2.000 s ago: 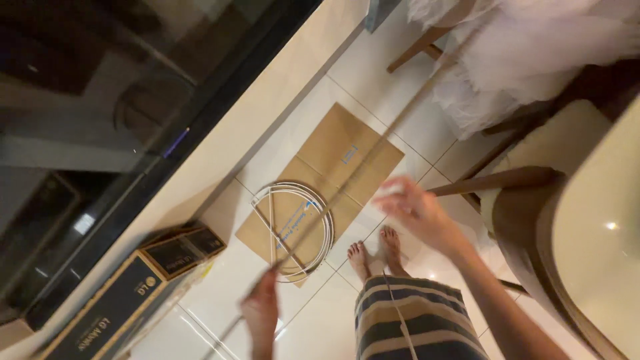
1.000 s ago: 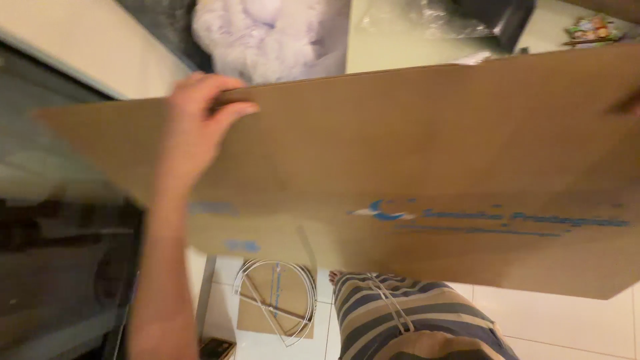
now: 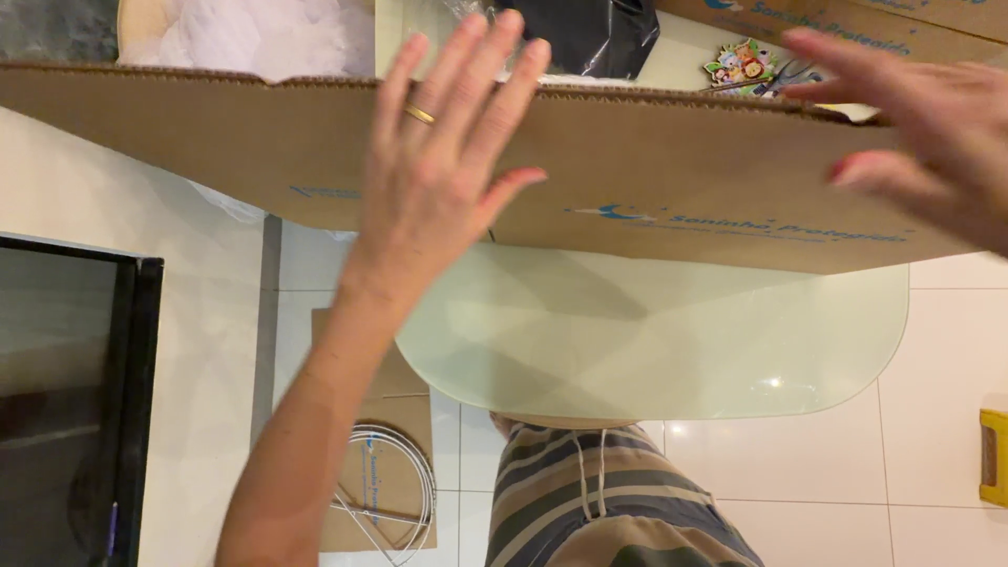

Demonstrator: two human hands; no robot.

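Observation:
A large brown cardboard sheet (image 3: 669, 173) with blue printing stands tilted on a glossy pale green tabletop (image 3: 669, 339). My left hand (image 3: 441, 157), with a gold ring, lies flat against the sheet near its upper edge, fingers spread and reaching past that edge. At the right, my right hand (image 3: 921, 134) is blurred, its fingers apart near the sheet's upper right edge, holding nothing that I can see. Behind the edge lie a colourful cutout of cartoon animals (image 3: 740, 64), scissors (image 3: 791, 77) partly hidden, and a black plastic-wrapped item (image 3: 587, 35).
White tulle (image 3: 260, 35) is heaped behind the sheet at upper left. More printed cardboard (image 3: 945, 27) lies at upper right. On the tiled floor, white wire hoops (image 3: 429, 480) rest on a cardboard piece (image 3: 409, 409). A dark screen (image 3: 63, 394) is at left, a yellow object (image 3: 994, 457) at right.
Two seconds ago my hands were above the floor with a long thin strip. One second ago my left hand gripped the raised cardboard's edge; now its fingers are spread against the sheet, which stands on the table.

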